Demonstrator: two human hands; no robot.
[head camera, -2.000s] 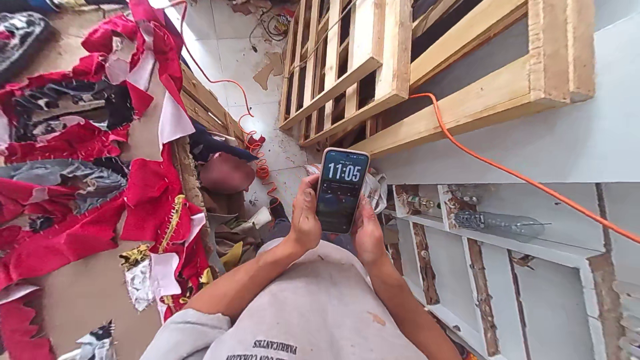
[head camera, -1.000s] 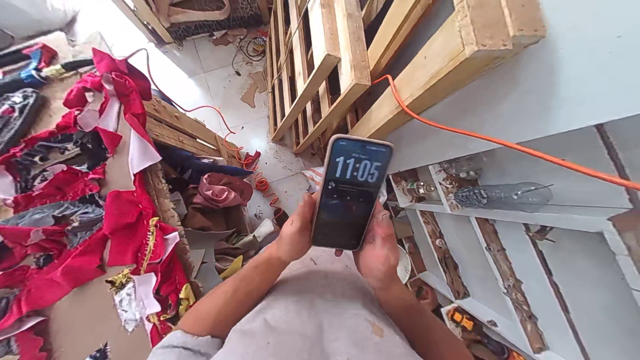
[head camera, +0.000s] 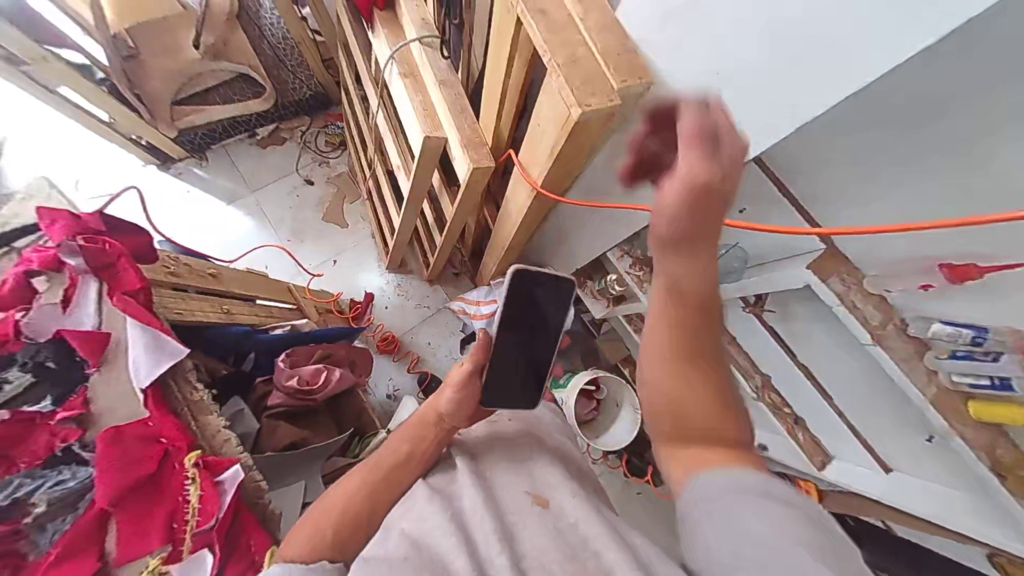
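My left hand (head camera: 466, 384) holds a smartphone (head camera: 528, 340) upright in front of my shirt, its screen dark. The thumb lies along the phone's left edge. My right hand (head camera: 690, 152) is raised at the upper right, away from the phone, and blurred by motion. Its fingers look curled; whether anything is in them cannot be told. An orange hose (head camera: 864, 230) runs behind the right forearm. Just below and to the right of the phone stands a white bucket (head camera: 606, 410) with some items inside.
Wooden pallets (head camera: 448, 160) lean at the top centre. Red fabric scraps (head camera: 136, 472) cover a surface at left, above a heap of brown cloth (head camera: 316, 392). A coiled orange hose (head camera: 388, 344) lies on the tiled floor. Plastic bottles (head camera: 972, 360) stand on white shelving (head camera: 864, 320) at right.
My right hand has let go of the phone and moved up and to the right. The phone's screen, lit with a clock before, is now dark. The view has shifted.
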